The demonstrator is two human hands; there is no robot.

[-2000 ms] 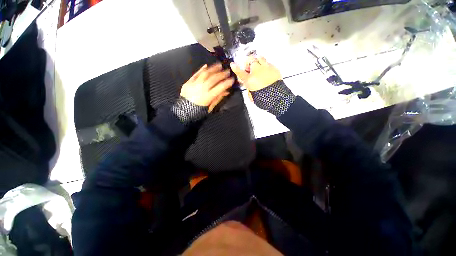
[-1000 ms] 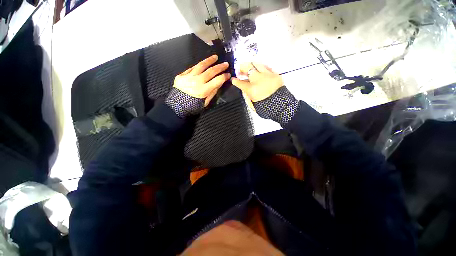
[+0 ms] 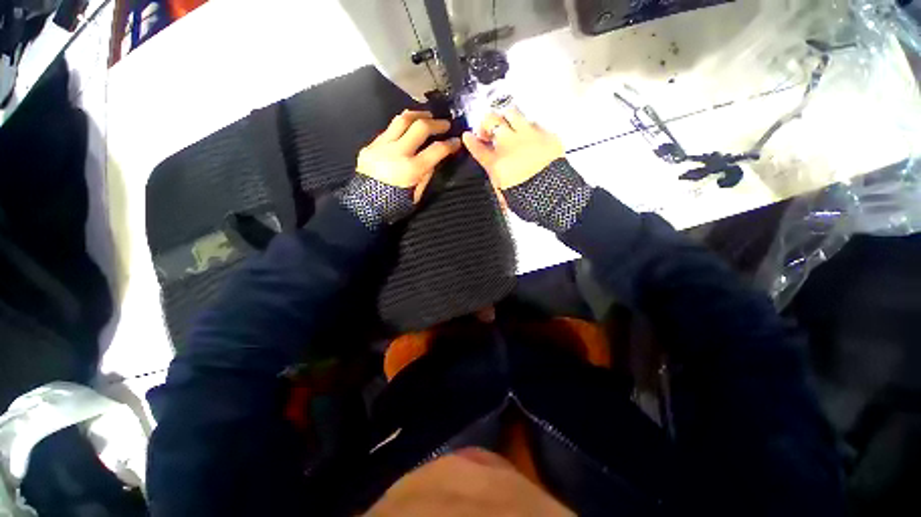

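Note:
The black ribbed back panel (image 3: pixel 449 252) lies on the white machine table, its near corner over the front edge. A plain dark strap (image 3: pixel 286 167) and a camouflage webbing band (image 3: pixel 207 247) cross its left part. My left hand (image 3: pixel 406 153) rests on the panel near the needle, fingers bent, partly over the edge. My right hand (image 3: pixel 513 149) is at the panel's right edge, thumb and fingertips close to the presser foot (image 3: pixel 459 104). Glare hides the exact stitching spot and what the right fingertips hold.
The sewing machine's dark control panel (image 3: pixel 646 8) is at the top. A thin metal tool or attachment (image 3: pixel 646 121) and black tangled bits (image 3: pixel 722 167) lie on the table at right. Clear plastic (image 3: pixel 868 151) is far right; a white plastic bag (image 3: pixel 50 404) is lower left.
The panel's near corner has shifted slightly up, toward the machine. Both hands have moved a little closer to the needle, and the left fingers are more bent.

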